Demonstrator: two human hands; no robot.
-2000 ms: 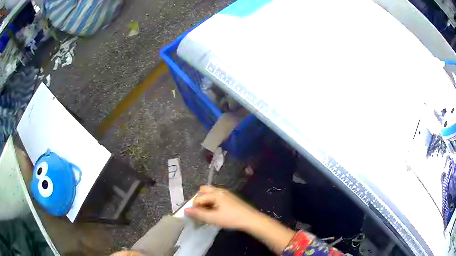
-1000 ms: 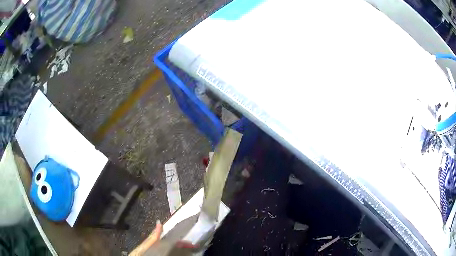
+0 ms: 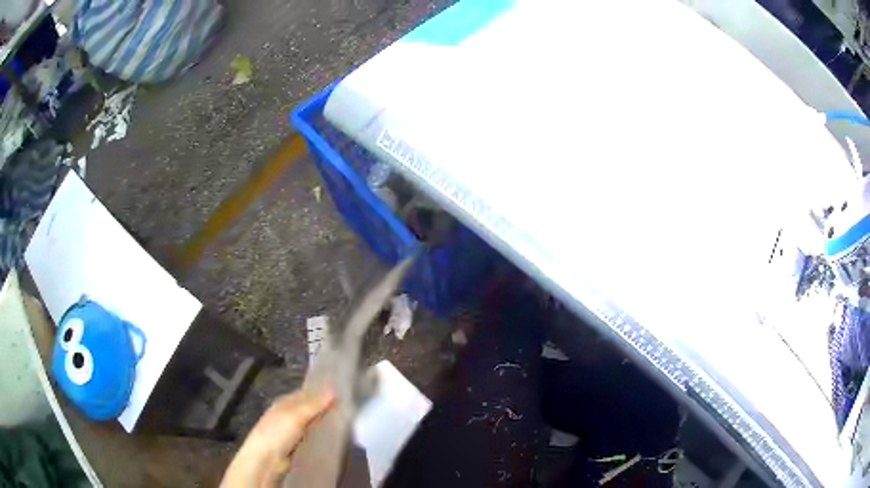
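My left hand is at the bottom left of centre, cut off by the lower edge. It grips long grey-brown fabric pieces, with the thumb side against them. Their blurred upper part rises free and curves right towards the blue basket; whether it touches the basket cannot be told. A white card lies behind and right of the fabric at lap level, partly hidden by it. My right hand is not in view.
A blue basket stands under the white table's ruler edge. A blue googly-eyed pouch lies on a white board at left. A printed paper strip is on the floor. Part of the sewing machine is at right.
My right hand was at the card two seconds ago and has left the picture. My left hand has risen further into view. The fabric has swung upward and left, uncovering more of the card.
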